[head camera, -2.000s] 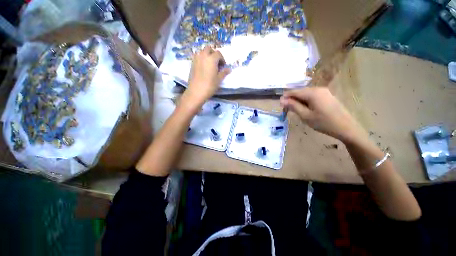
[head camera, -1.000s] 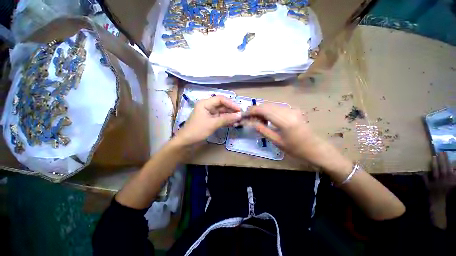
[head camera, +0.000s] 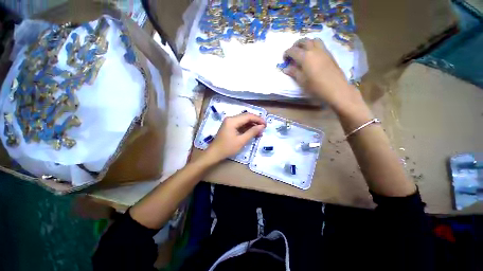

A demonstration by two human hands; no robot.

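My right hand [head camera: 320, 69] is over the white liner of the front box, its fingertips closed on a small blue metal part [head camera: 285, 64]. My left hand [head camera: 235, 137] is over the left peg tray [head camera: 229, 109], fingers bent together; whether they hold something tiny I cannot tell. It hides part of that tray. The right peg tray [head camera: 277, 168] lies beside it, with upright pegs that have dark ends; the peg [head camera: 310, 145] at its right side looks pale on top.
Blue and gold parts [head camera: 254, 24] are heaped in the front box. Another open box [head camera: 132, 153] at left holds more on a white liner [head camera: 114, 98]. Dark crumbs lie on the brown bench [head camera: 365, 159]. Another tray [head camera: 466, 182] is at the far right.
My hands were together over the trays and are now apart. My right hand has moved up into the front box, to the lone part there. My left hand stays over the left tray.
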